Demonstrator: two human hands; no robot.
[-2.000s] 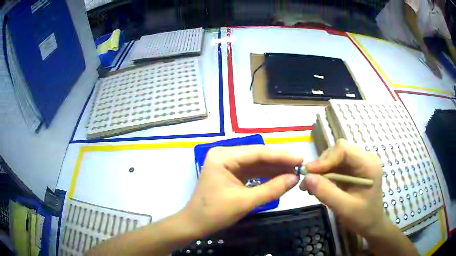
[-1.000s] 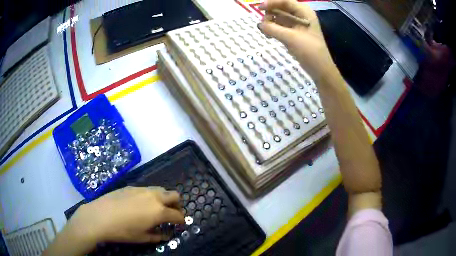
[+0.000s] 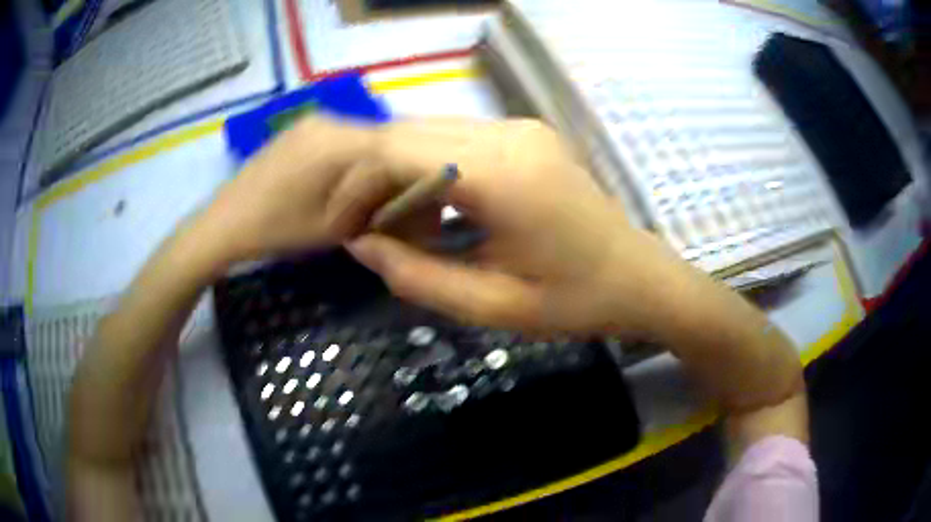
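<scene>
The picture is blurred. My left hand (image 3: 291,189) and my right hand (image 3: 521,229) meet above the black tray (image 3: 510,438). The thin tan stick tool (image 3: 413,199) is in my right hand, its dark tip pointing up and right. My left fingers are close to the stick's lower end, partly hidden behind my right hand; whether they hold a part cannot be told. A shiny spot shows beside the stick, near my right palm. Silver parts stand in rows at the tray's left, and loose silver discs (image 3: 496,358) lie in its middle.
The blue bin (image 3: 352,94) is behind my hands, its contents hidden. A loaded pale tray (image 3: 704,133) tops the stack at right, with black trays (image 3: 832,127) beyond. A pale tray (image 3: 143,76) lies far left; a slotted tray (image 3: 66,357) is near left. A small dark piece (image 3: 120,208) lies on the bench.
My right hand has come from above the pale stack to over the black tray, stick still held. My left hand has lifted off the loose discs to meet it. The view has turned left.
</scene>
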